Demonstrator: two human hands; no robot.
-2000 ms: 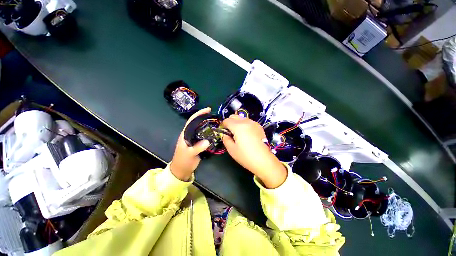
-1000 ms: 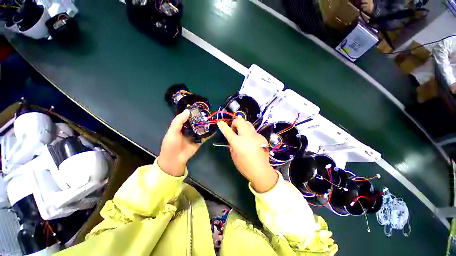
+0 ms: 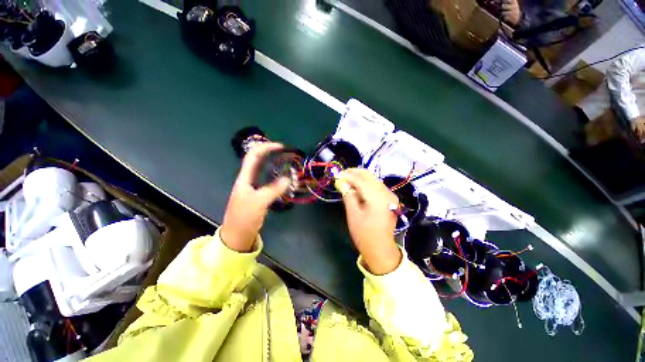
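My left hand [image 3: 249, 194] holds a black camera ball module [image 3: 283, 170], blurred, with its open back up. My right hand [image 3: 369, 208] is at the nearest camera housing [image 3: 346, 152], its fingertips pinching the lead wires [image 3: 318, 175] that run between the module and the housing. A yellow covering shows at a fingertip. A thin pale tool shows at my right fingers. Another ball module [image 3: 247, 139] lies just behind my left hand, partly hidden. The connector ends are too small to tell.
More housings [image 3: 438, 244] with loose wires stand in a row to the right, ending at a white cord coil [image 3: 556, 302]. A carton of housings [image 3: 159, 265] is at lower left. Black modules [image 3: 219, 35] and finished units [image 3: 53, 42] are farther back. A person's sleeve [image 3: 622, 85] shows at right.
The module in my left hand has turned and blurred. My right hand has moved from over the module to the nearest housing, with the wires stretched between. The view has shifted slightly.
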